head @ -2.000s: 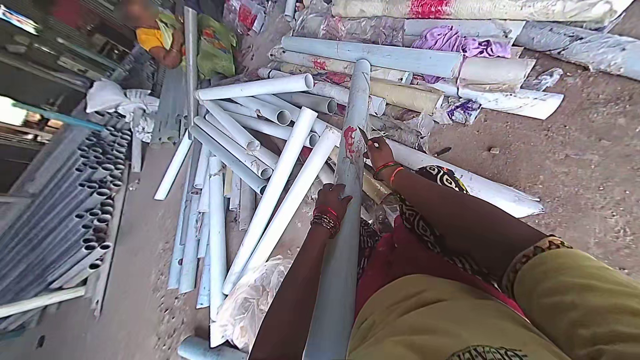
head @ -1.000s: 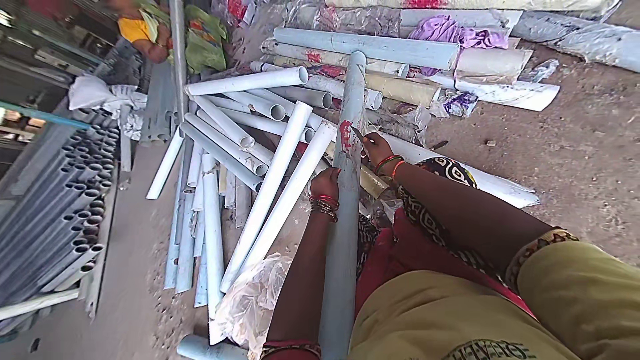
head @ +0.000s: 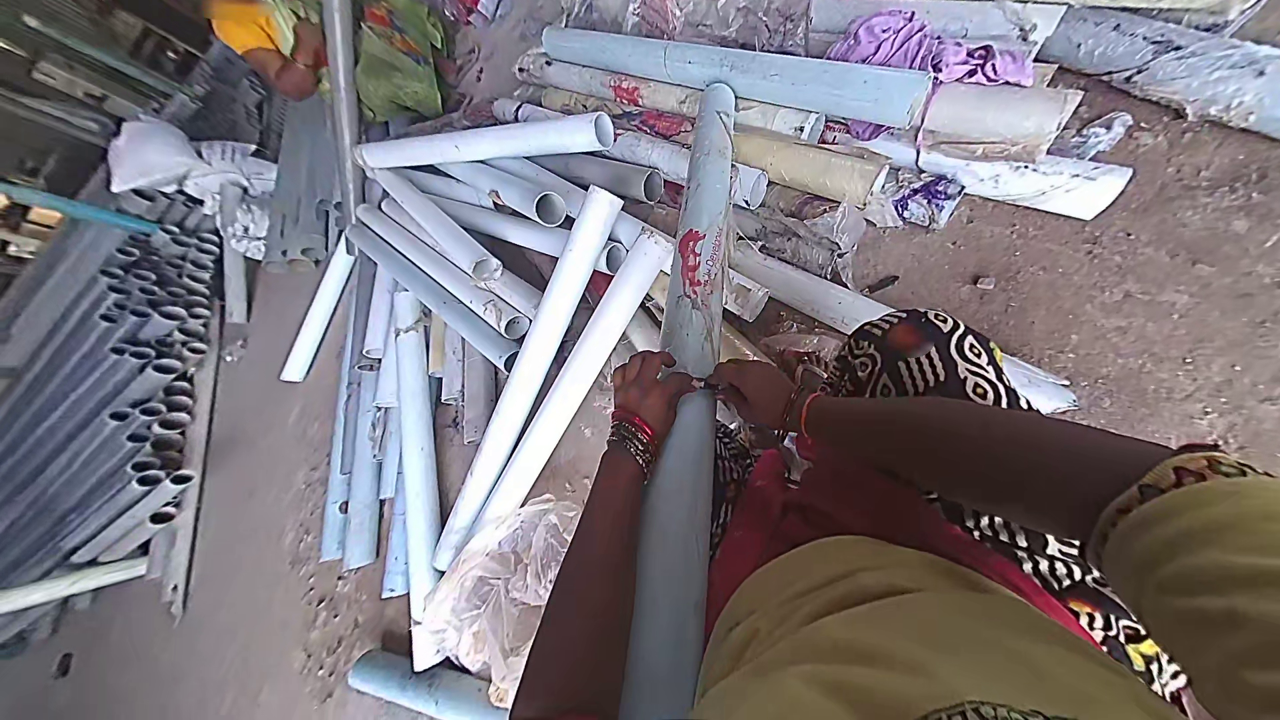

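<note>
A long grey-blue plastic pipe (head: pixel 675 500) runs upright through the middle of the head view, resting against my lap, with a torn plastic film and a red printed mark on its upper part. My left hand (head: pixel 652 392) lies on the pipe from the left, its fingers bent at the film's edge. From the right, my right hand (head: pixel 755 390) meets it at the same spot, its fingers closed around a small dark object whose kind I cannot tell. The fingertips of both hands nearly touch on the pipe's surface.
White and grey pipes (head: pixel 540 380) lie in a loose heap to the left. Crumpled clear plastic (head: pixel 505 580) sits near my left forearm. Wrapped pipes (head: pixel 740 70) lie beyond, with a purple cloth (head: pixel 915 50). Stacked grey pipes (head: pixel 120 400) fill the far left. Another person (head: pixel 265 45) is at upper left.
My right hand has moved down the pipe from beside the red mark to below it. My left hand is now close beside it at the same height on the pipe.
</note>
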